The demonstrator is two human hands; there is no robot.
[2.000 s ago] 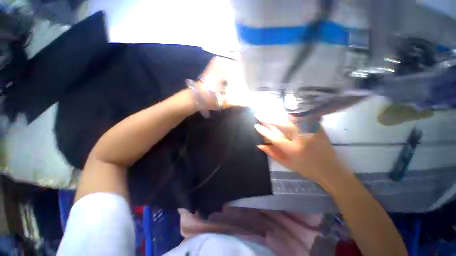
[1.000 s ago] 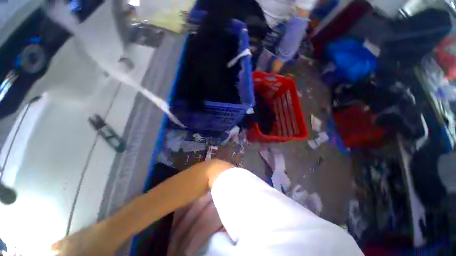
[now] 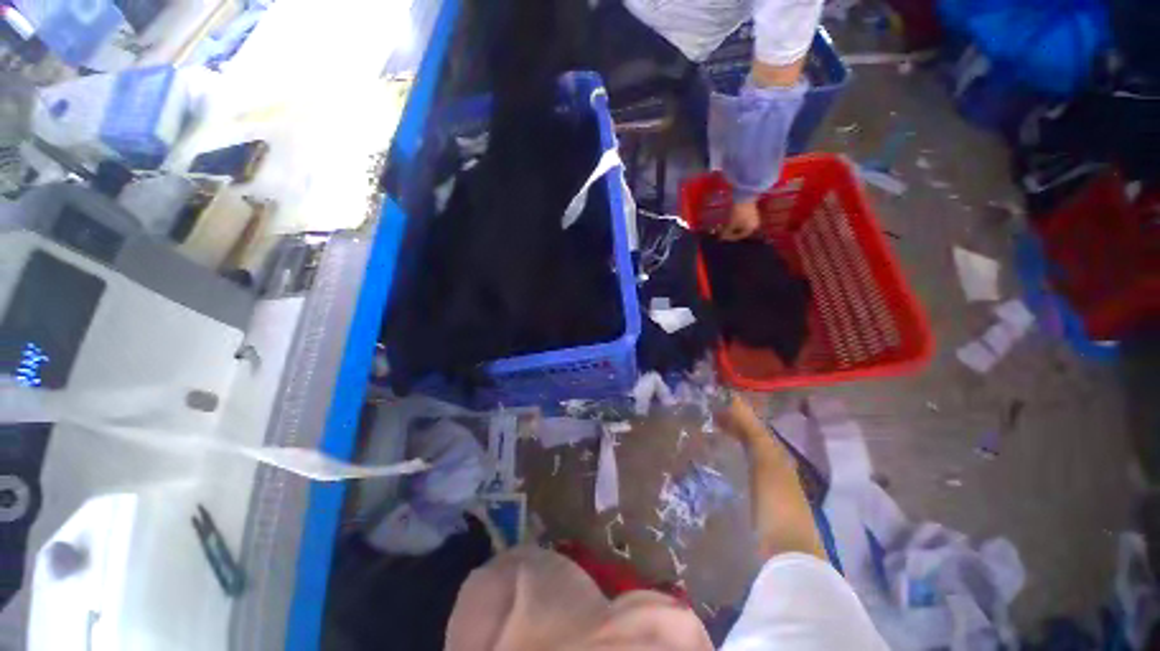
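Observation:
My right hand [image 3: 734, 413] is small and blurred at the near rim of the red plastic basket [image 3: 875, 274], at the end of my bare forearm. Its fingers cannot be made out. My left hand is out of the picture. Black fabric [image 3: 759, 299] lies in the left part of the red basket. Another person's hand [image 3: 740, 219] reaches down onto this fabric. A blue plastic basket [image 3: 560, 371] beside the table holds a large heap of black cloth [image 3: 534, 254].
The sewing machine [image 3: 127, 280] and thread snips [image 3: 218, 552] are on the table at left. A white strip [image 3: 312, 460] hangs across the table edge. Fabric scraps [image 3: 948, 572] litter the floor. A second red basket [image 3: 1100, 261] is at far right.
The view has swung right from the sewing work to the floor baskets. My right arm now extends to the red basket. The other person's hand is now at the black fabric in it.

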